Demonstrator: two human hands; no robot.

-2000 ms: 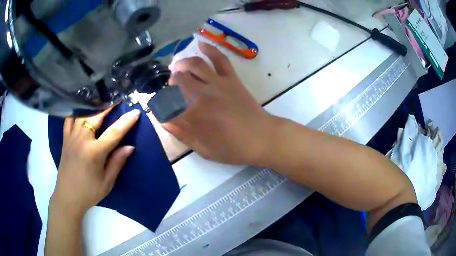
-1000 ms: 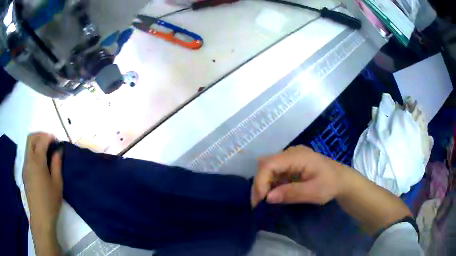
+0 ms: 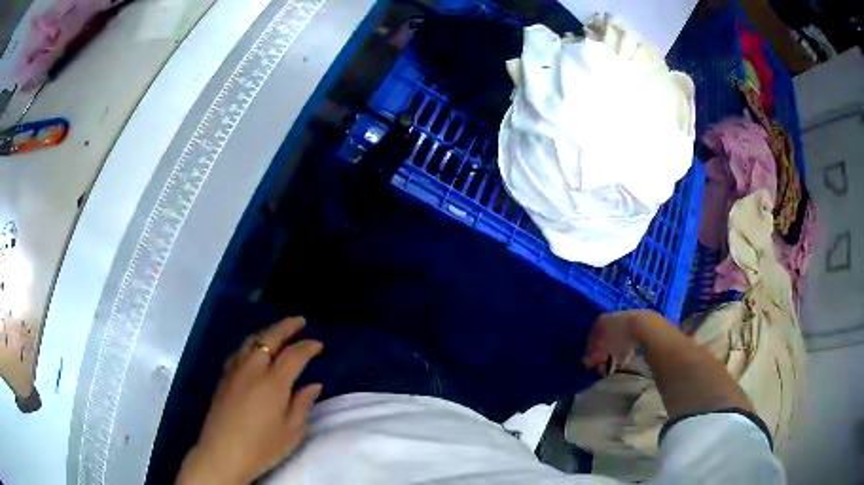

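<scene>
Dark navy cloth (image 3: 455,284) lies spread below the table edge, across my lap and up to a blue plastic crate. My right hand (image 3: 618,341) grips its right end with bent fingers. My left hand (image 3: 270,379), with a ring on one finger, is at the left part of the navy cloth, fingers apart and palm down. It is not clear where one navy piece ends and another begins.
The white table with its ruler strip (image 3: 171,204) runs along the left. Orange and blue snips (image 3: 38,135) lie at the far left. A white cloth bundle (image 3: 597,142) rests on the blue crate (image 3: 455,194). Pink cloth (image 3: 744,161) and cream cloth (image 3: 758,284) lie at the right.
The view has swung right, away from the sewing machine to the crate. The navy cloth was lifted off the machine bed and is now below the table edge. My left hand has let go of it.
</scene>
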